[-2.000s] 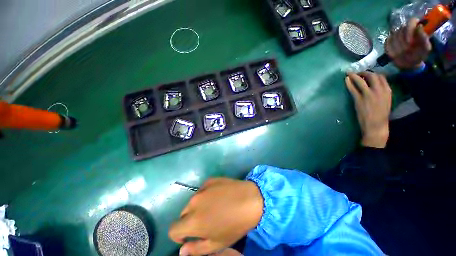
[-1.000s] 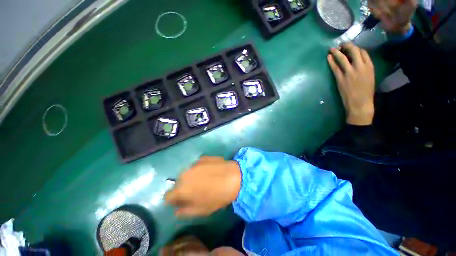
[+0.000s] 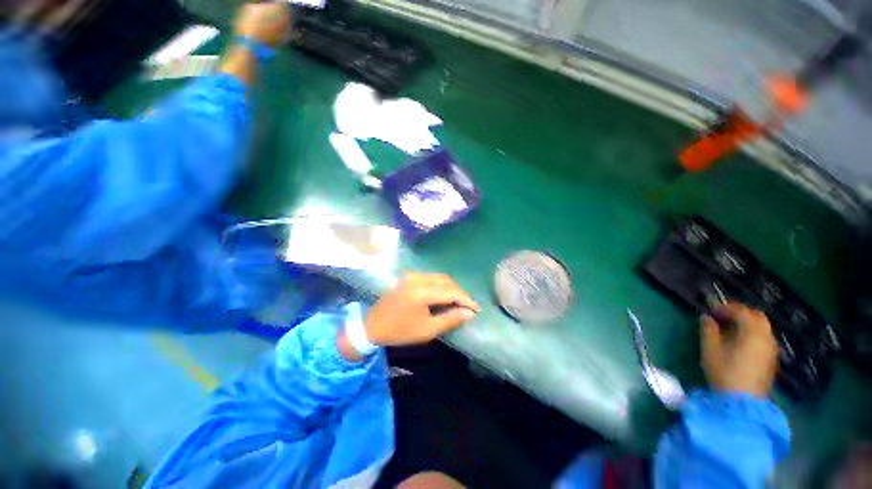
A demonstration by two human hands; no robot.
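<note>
The frame is blurred. My left hand, with a white band at the wrist, is at the bench's near edge, thumb and fingertips together; whether it holds something cannot be told. My right hand is over the near side of the black compartment tray, fingers curled, covering part of it; its grip is unclear. Shiny units sit in the tray's pockets. The round speckled screw dish lies between my hands. Thin tweezers lie left of my right hand. The orange electric screwdriver is above the bench, beyond the tray.
A blue-purple bin holds whitish parts, beside crumpled wipes and a white tube. A white sheet lies left front. Another person's blue sleeve and hand are at left, near another black tray.
The view has swung left, bringing the bin, sheet and left-side person into sight. My right hand is now at the tray. The orange screwdriver is no longer at the dish.
</note>
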